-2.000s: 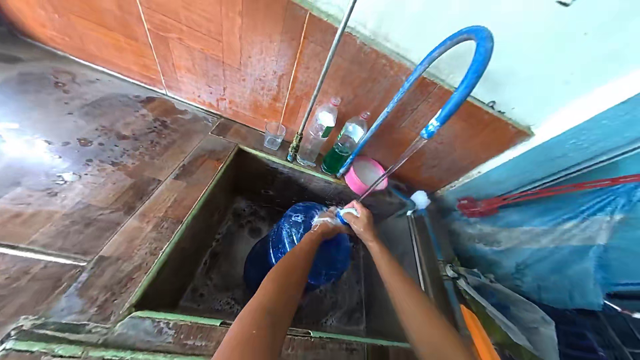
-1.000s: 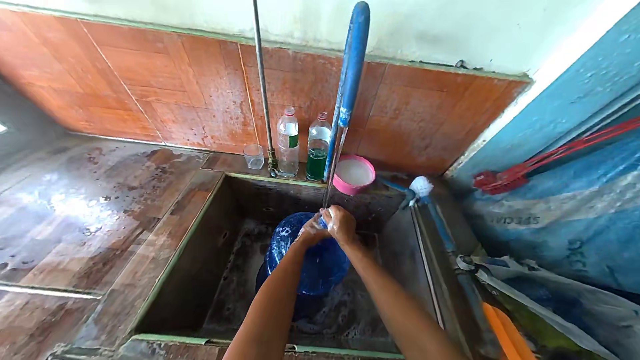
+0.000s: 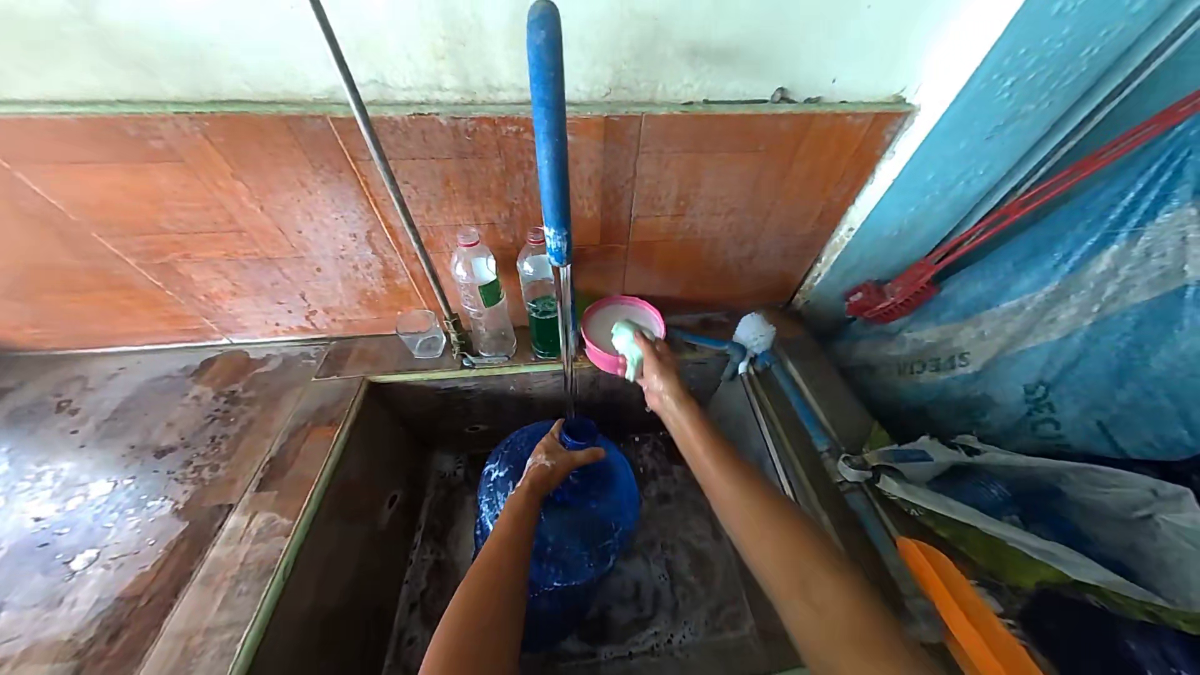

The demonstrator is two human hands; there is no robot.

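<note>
A large blue plastic water jug stands upright in the sink basin. My left hand grips the jug by its neck, with soap suds on the fingers. Water runs down from a blue hose to the jug's mouth. My right hand holds a pale green, sudsy sponge or cloth at the front rim of a pink bowl containing whitish liquid. That bowl sits on the ledge behind the basin.
On the back ledge are a clear cup, a clear plastic bottle and a bottle of green liquid. A thin metal pipe rises there. A white-bristled brush and a blue pipe lie at right, near an orange object.
My right hand has left the jug's mouth and moved right and back to the pink bowl. My left hand stays at the jug's neck.
</note>
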